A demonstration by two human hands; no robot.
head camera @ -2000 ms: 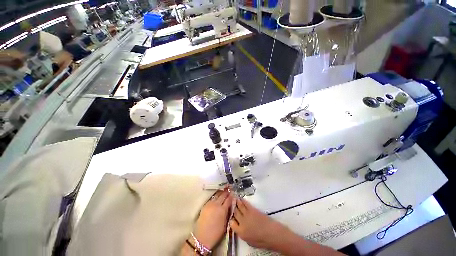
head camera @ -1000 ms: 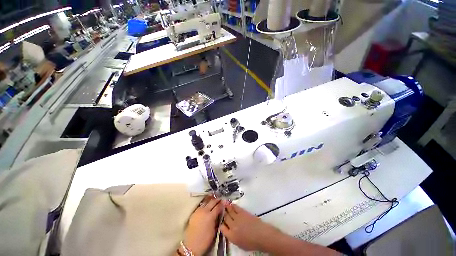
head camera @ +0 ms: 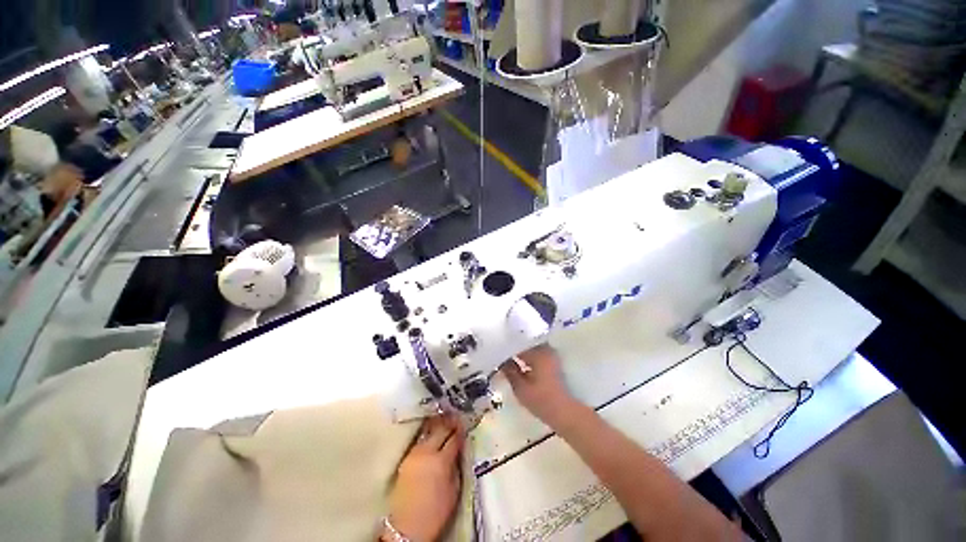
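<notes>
A large beige panel [head camera: 307, 466] lies on the white machine table, left of the needle area [head camera: 458, 402] of the white sewing machine head [head camera: 625, 265]. My left hand [head camera: 429, 476] lies on the panel's right edge, fingertips close to the presser foot, holding the edge down. My right hand [head camera: 538, 383] is off the panel, at the machine head just right of the needle area, under the round opening. Its fingers are bent near a small pale part; I cannot tell whether it grips it.
Another beige piece [head camera: 74, 434] lies at the left by the grey rail. A black cord [head camera: 779, 386] loops on the table's right. Thread cones [head camera: 538, 37] stand behind the head. A white round unit [head camera: 256, 275] is beyond the table. A beige panel [head camera: 863, 476] lies at lower right.
My right hand has left the panel edge and moved up and right to the machine head. My left hand stays by the presser foot. The view has shifted, so the machine appears further left.
</notes>
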